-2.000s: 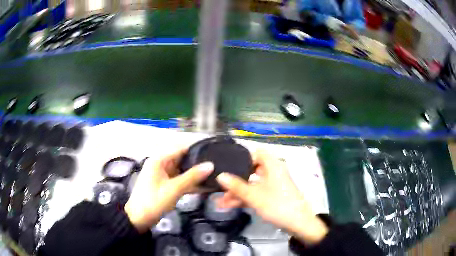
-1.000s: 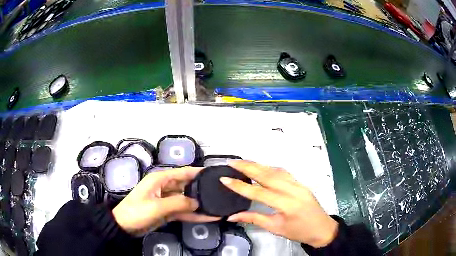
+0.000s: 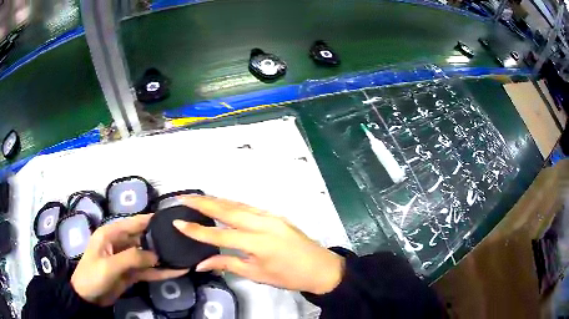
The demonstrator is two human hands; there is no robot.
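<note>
A black rounded housing (image 3: pixel 181 240) with a plain dark face up is held between my two bare hands above the pile. My left hand (image 3: pixel 115 258) grips its left side. My right hand (image 3: pixel 262 240) lies over its right side, fingers spread on the dark face and rim. Several front covers (image 3: pixel 128 196) with black rims, pale grey faces and white rings lie on the white sheet (image 3: pixel 249 162), left of and below my hands. The housing's underside is hidden.
A white bottle (image 3: pixel 384 156) with a greenish tip lies by a clear blister tray (image 3: pixel 462 168) at right. Black units (image 3: pixel 268 65) sit on the green conveyor (image 3: pixel 206 43) behind a blue edge. A metal post (image 3: pixel 109 68) stands at back left. A cardboard sheet (image 3: pixel 533 115) is far right.
The view has swung to the right, so the scene sits further left and more of the right side shows. Both hands still hold the housing, with my right fingers spread over its face.
</note>
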